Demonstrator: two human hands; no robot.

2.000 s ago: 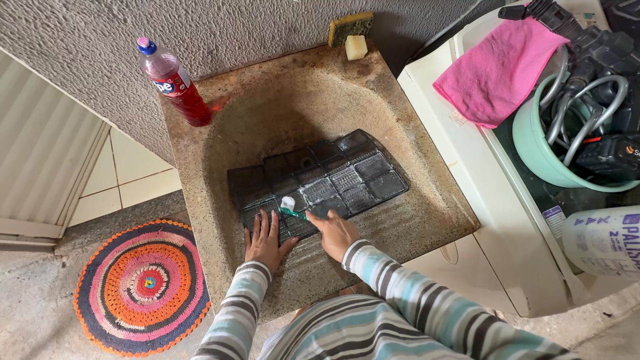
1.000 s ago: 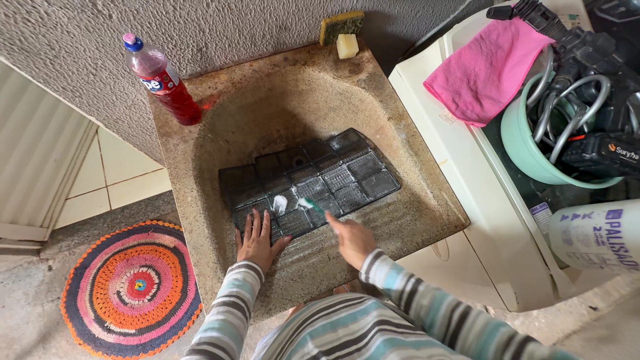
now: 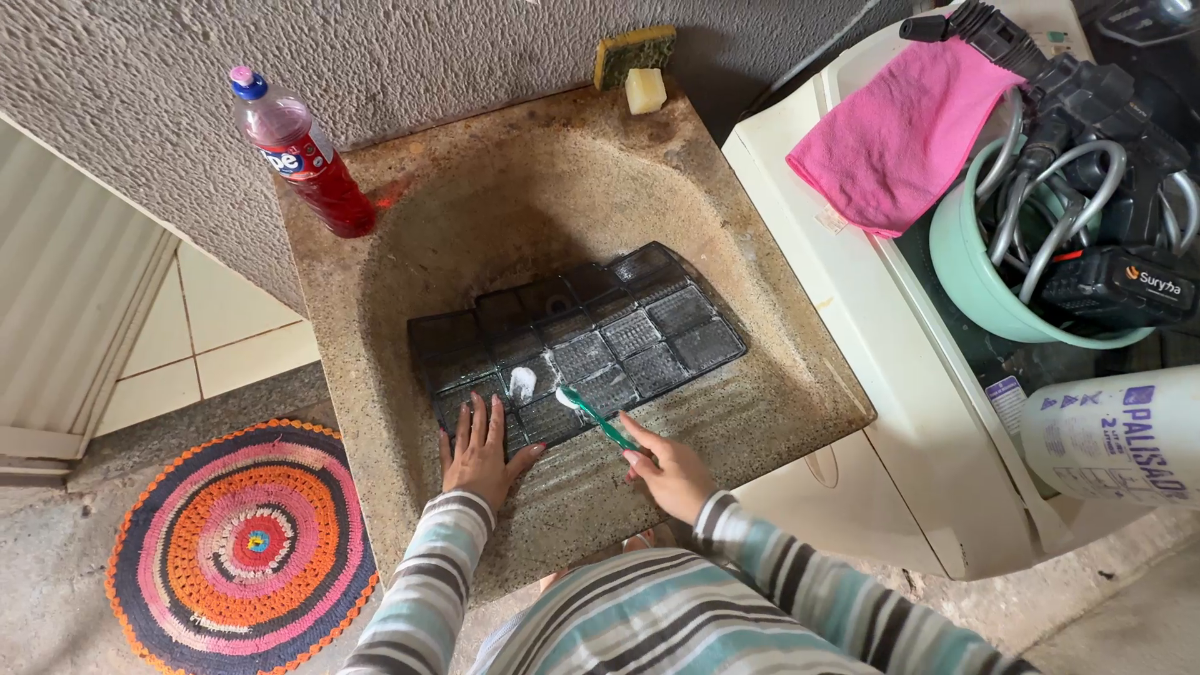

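A black plastic grid panel, perhaps a filter frame [image 3: 647, 352], lies in a speckled stone sink [image 3: 600, 187], with white foam on several of its cells. My left hand [image 3: 483, 450] rests flat on the panel's lower left corner, fingers spread, holding it down against the sink. My right hand [image 3: 661, 464] grips the handle of a green toothbrush [image 3: 600, 419]; its foamy head touches the panel's lower middle. A white foam blob [image 3: 522, 383] sits on the panel just above my left fingertips.
A bottle of red detergent [image 3: 314, 164] stands on the sink's back left corner; a sponge [image 3: 635, 56] and a soap block [image 3: 645, 91] at the back right. On the right are a white washing machine [image 3: 797, 206], a pink cloth [image 3: 891, 141], a mint basin [image 3: 975, 272] and a white sprayer bottle [image 3: 1116, 436].
The toothbrush in my right hand has moved over the panel, and white foam shows at different spots than before. My left hand stays on the panel's lower left part.
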